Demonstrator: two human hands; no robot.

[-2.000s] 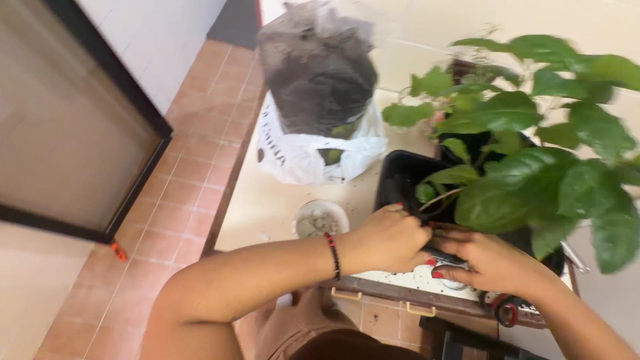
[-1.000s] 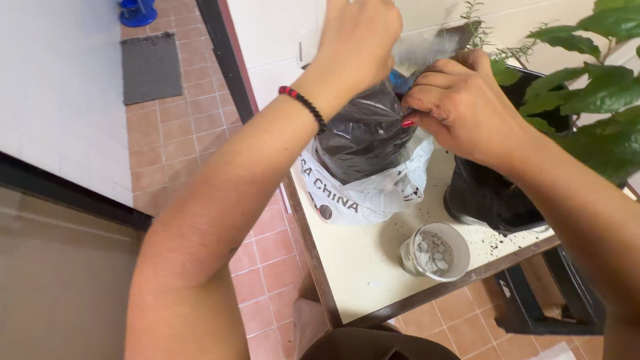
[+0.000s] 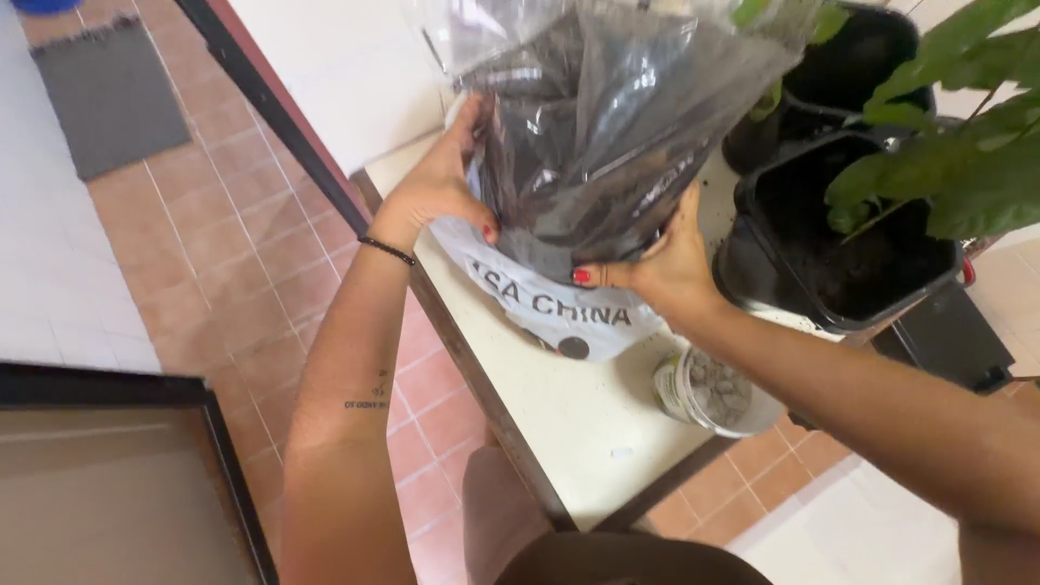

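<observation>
Both my hands grip a clear plastic bag of dark soil [image 3: 601, 138] from its two sides. My left hand [image 3: 451, 175] holds the bag's left side, thumb on the front, its other fingers partly hidden. My right hand [image 3: 670, 256] presses the lower right side, thumb across the front. Beneath and around the base lies a crumpled white printed plastic bag [image 3: 552, 305]. Right of the bag stands a black plastic pot [image 3: 747, 268] with dark soil inside, leaves hanging over it. Behind it is another black container [image 3: 853, 57]. A white tub of pale stones [image 3: 719, 394] sits near my right forearm.
The pale tabletop [image 3: 561, 406] has a dark edge and bears scattered soil specks. Broad green leaves [image 3: 967, 154] reach in from the right. A dark-framed panel [image 3: 106, 487] stands at lower left, and a grey mat [image 3: 114, 97] lies on the tiled floor.
My hands were at the black pot, then at the soil bag's upper part; now they hold its sides lower down. The view has swung leftward since the oldest frame.
</observation>
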